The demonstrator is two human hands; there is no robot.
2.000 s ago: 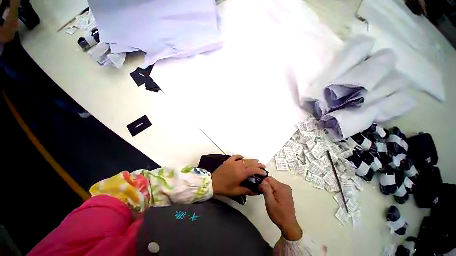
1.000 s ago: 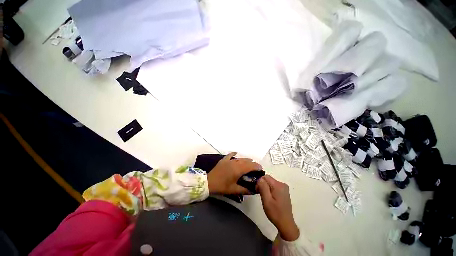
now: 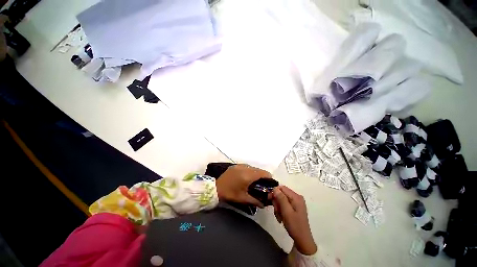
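A small black bag (image 3: 217, 169) lies at the table's near edge against the dark grey apron, mostly covered by my left hand. My left hand (image 3: 241, 183) is closed over it and holds its right end up. My right hand (image 3: 291, 208) pinches a tiny shiny piece, perhaps the zipper pull (image 3: 270, 191), at that end between thumb and fingers. The bag's logo and most of its body are hidden under my left hand.
Desiccant sachets (image 3: 327, 161) with a dark thin stick (image 3: 355, 180) lie to the right, then banded straps (image 3: 408, 174) and black bags (image 3: 452, 174). White paper (image 3: 235, 99) spreads ahead, rolled paper (image 3: 366, 88) beyond. A black tag (image 3: 140, 140) lies left.
Both hands stay at the bag with small shifts. My left hand has turned slightly, and more of the bag's raised end shows between the hands. The camera view has moved a little.
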